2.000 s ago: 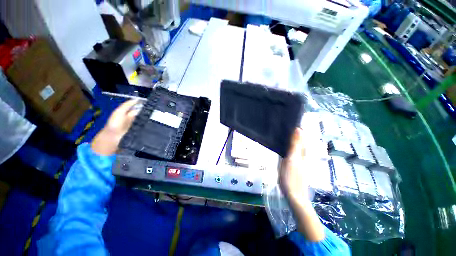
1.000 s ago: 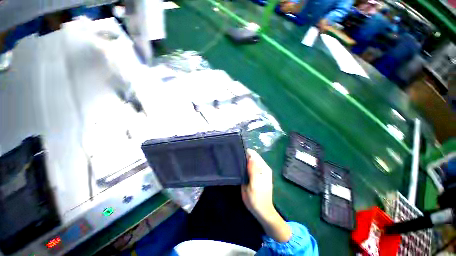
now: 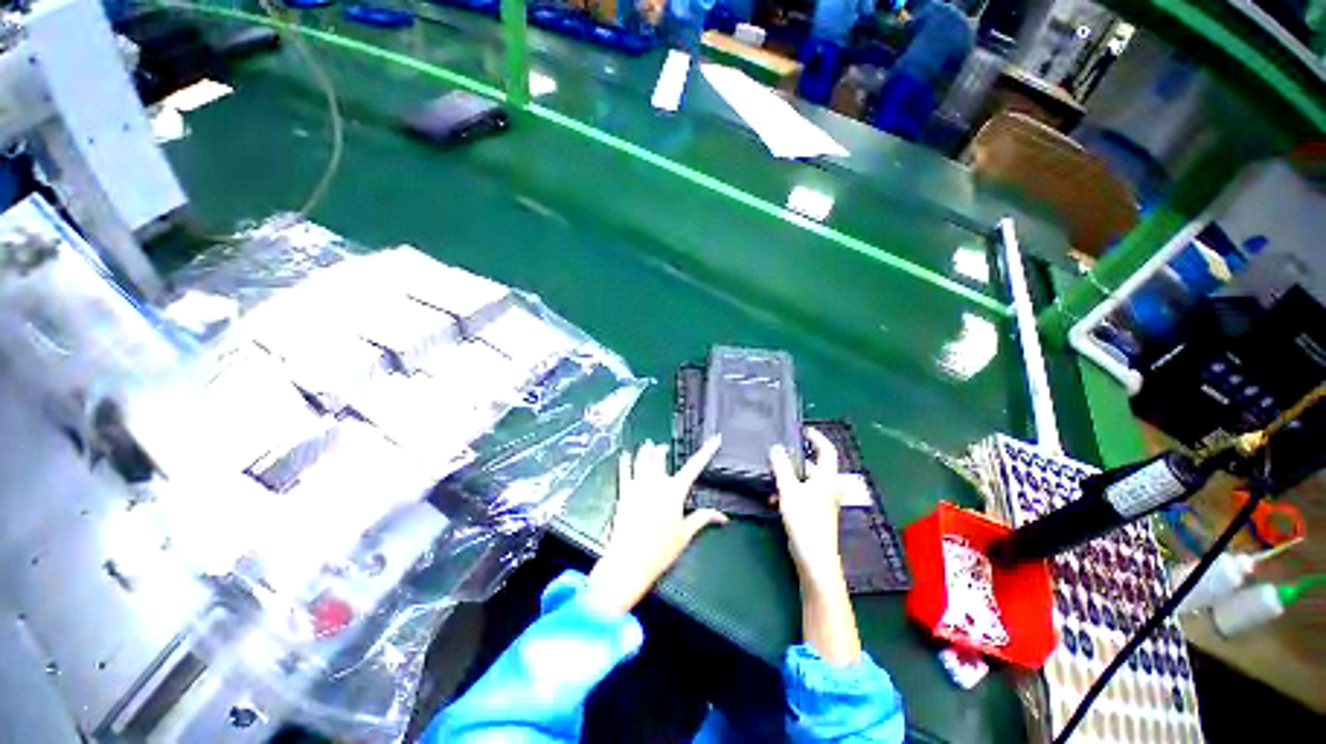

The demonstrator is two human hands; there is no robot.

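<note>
A black plastic housing shell [image 3: 752, 404] lies smooth side up, partly over two other shells on the green bench. One lower shell [image 3: 865, 526] shows at the right with its ribbed inside and a piece of the bright plate; the other [image 3: 689, 395] is mostly hidden. My right hand [image 3: 810, 512] has its fingertips on the top shell's near right corner. My left hand [image 3: 655, 520] is at its near left edge, fingers spread, index fingertip at the edge, not closed around it.
Bagged silver-white plate stacks [image 3: 393, 342] lie left, beside the white machine [image 3: 80, 356]. Right are a red parts tray [image 3: 1030, 599] with small white-pink pieces, dotted pad sheets [image 3: 1083, 632], and a black screwdriver [image 3: 1112, 506] with its cable. A dark case [image 3: 458, 116] lies farther back.
The view has swung right, away from the machine. The shell in my right hand has come down over the two bench shells. My left hand has come in beside it.
</note>
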